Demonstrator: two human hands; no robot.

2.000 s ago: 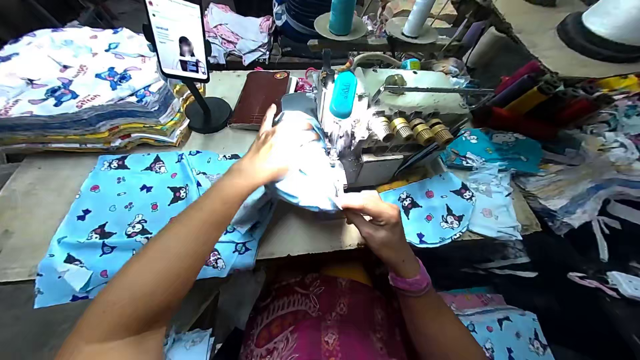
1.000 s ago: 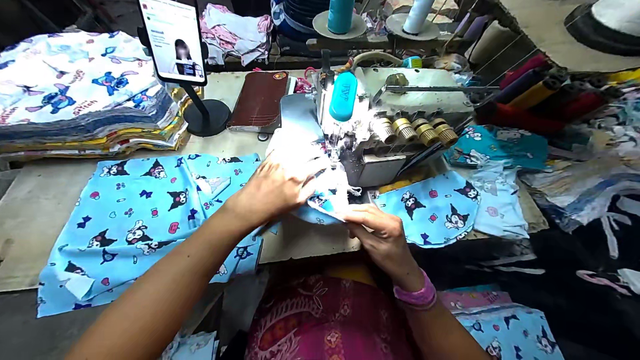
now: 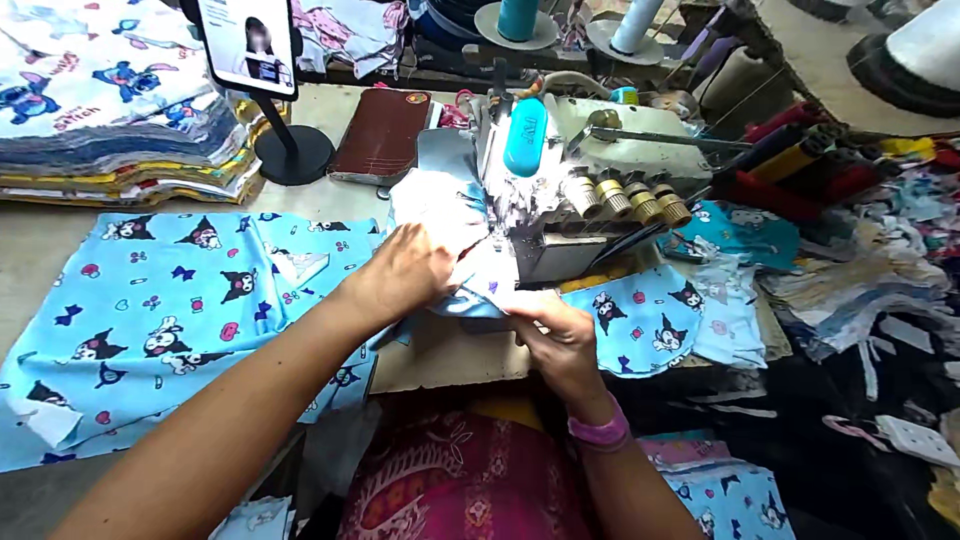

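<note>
A light-blue printed fabric piece (image 3: 480, 289) lies bunched at the needle area of an overlock sewing machine (image 3: 630, 150), brightly lit by its lamp. My left hand (image 3: 416, 266) rests on the fabric left of the presser foot, fingers curled into it. In front of the machine, my right hand (image 3: 559, 330) pinches the fabric's near edge between thumb and fingers. To the left, a large blue printed cloth (image 3: 187, 300) is spread over the table. A curved blue printed piece (image 3: 637, 319) lies right of my right hand. Glare hides the needle and the seam.
A phone on a stand (image 3: 292, 154) and a brown notebook (image 3: 382, 135) stand behind my left hand. Stacked printed fabric (image 3: 112, 105) fills the back left. Thread cones (image 3: 517, 19) are behind the machine; fabric scraps (image 3: 862, 277) lie at the right.
My left hand has shifted on the fabric and its fingers are now more curled. The fabric looks more bunched beside the needle area than one second ago. My right hand stays at the near edge.
</note>
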